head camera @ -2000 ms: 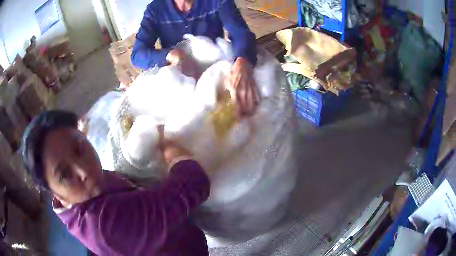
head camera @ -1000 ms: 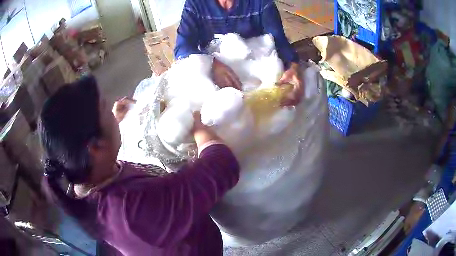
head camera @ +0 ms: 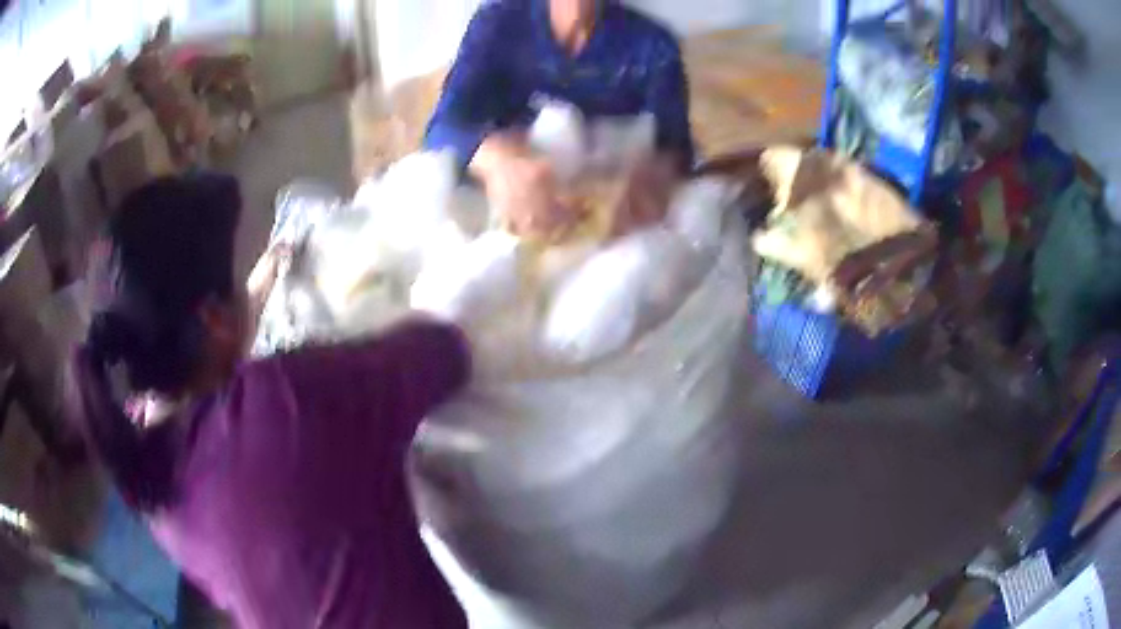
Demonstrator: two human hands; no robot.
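Note:
A large white sack (head camera: 578, 455) stands upright in front of me, its mouth open. Pale rounded bagged lumps (head camera: 596, 301) fill the mouth, with something yellowish among them. A person in a dark blue top (head camera: 627, 74) stands behind the sack with both hands in its mouth, blurred. A person in a purple top (head camera: 320, 455) stands at the near left, one arm reaching to the sack. Neither of my own hands is in the picture. The frame is blurred.
A blue crate (head camera: 793, 344) with a crumpled brown paper bag (head camera: 842, 227) on it stands right of the sack. Blue racking (head camera: 922, 166) is behind it. Cartons (head camera: 123, 160) line the left. White paper (head camera: 1069, 602) lies at the lower right edge.
The purple-clad person has turned from facing me to facing the sack, and the arm now reaches lower behind its rim. The blue-clad person's hands have moved closer together. The view has shifted.

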